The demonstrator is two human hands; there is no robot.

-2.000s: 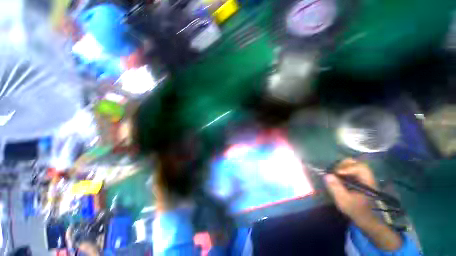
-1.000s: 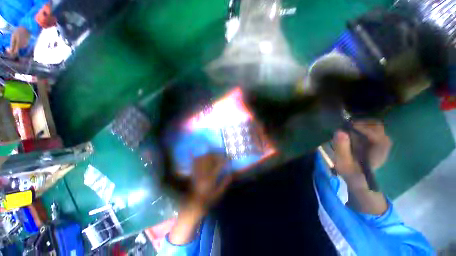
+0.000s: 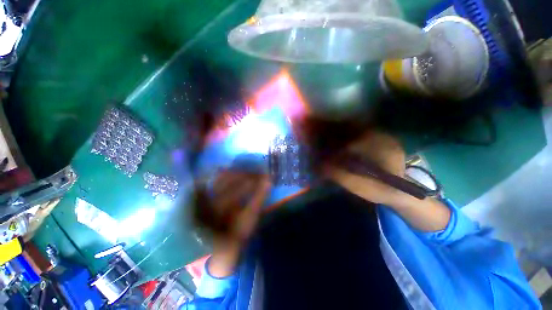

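Note:
A square mat [image 3: 283,97] with an orange-red edge glares white to blue under the light. A component panel [image 3: 287,160] with a silvery grid lies on it between my hands. My left hand [image 3: 233,197] is at the panel's left side, dark and blurred; its fingertips are unclear. My right hand [image 3: 369,163] is at the panel's right side and holds a long dark pen-like tool [image 3: 387,180]. The tool's tip is hidden in blur. A dark spiky heap of loose components [image 3: 238,116] lies at the mat's far side.
A grey bumpy second panel [image 3: 123,140] lies at left, with a small silvery cluster [image 3: 161,184] below it. A pale round lamp rim [image 3: 327,37] hangs at the top. A white tub [image 3: 453,57] stands at upper right. A white paper slip [image 3: 95,218] and blue device [image 3: 75,284] are lower left.
The view has shifted and steadied. My right hand has moved in with the tool from the right to the panel. My left hand stays by the panel's left side.

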